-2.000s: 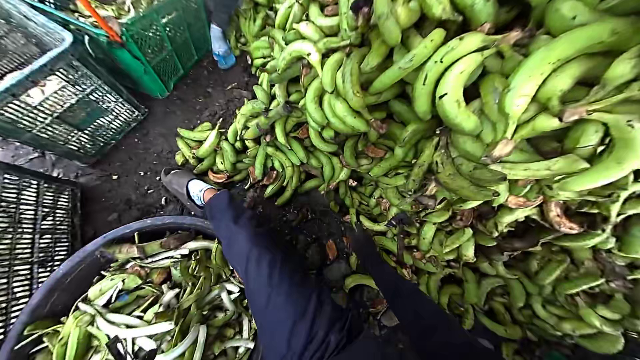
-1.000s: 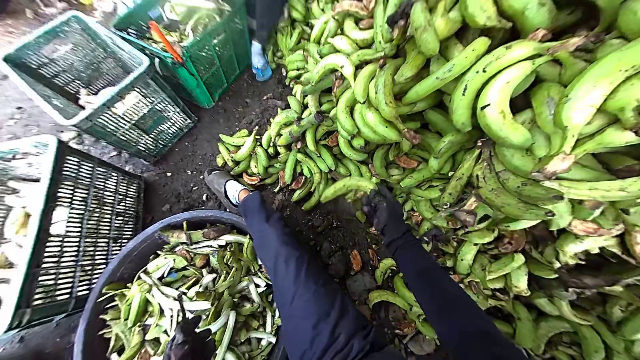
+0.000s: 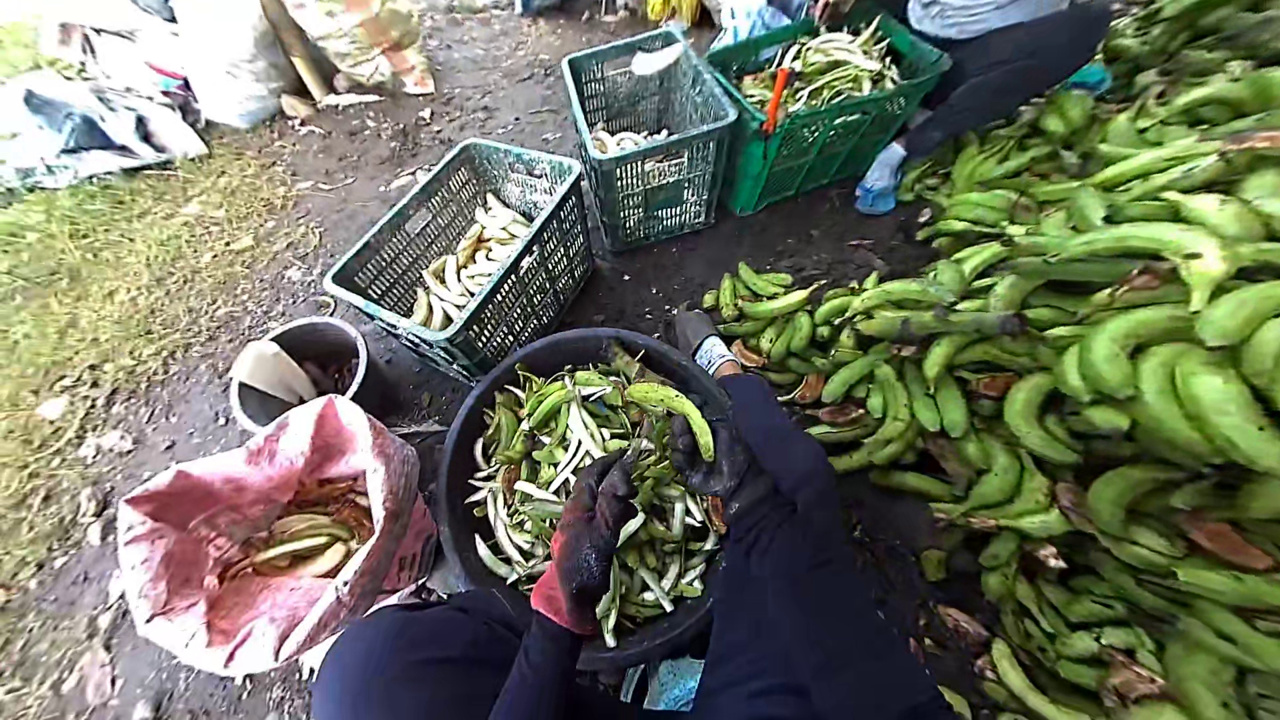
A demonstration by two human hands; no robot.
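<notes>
A black round tub (image 3: 455,470) full of green and pale plantain peels (image 3: 560,440) stands between my legs. Above its right side, my right hand (image 3: 708,455), in a dark glove, is closed around the lower end of a green plantain (image 3: 675,408). My left hand (image 3: 590,530), in a red and black glove, is over the middle of the peels with its fingers curled; a small dark tip shows at them, too unclear to name. The large heap of green plantains (image 3: 1060,360) lies to the right of my leg.
Peeled plantains lie in a green crate (image 3: 545,270). Beyond stand another crate (image 3: 655,200) and a greener crate (image 3: 800,160) with peels and an orange-handled tool (image 3: 776,100). At left are a pink sack (image 3: 160,540) and a bucket (image 3: 360,350). A person (image 3: 1000,60) sits behind.
My right hand has moved from the plantain heap to over the tub, with a green plantain in it. My left hand now shows clearly over the peels. The view has swung left.
</notes>
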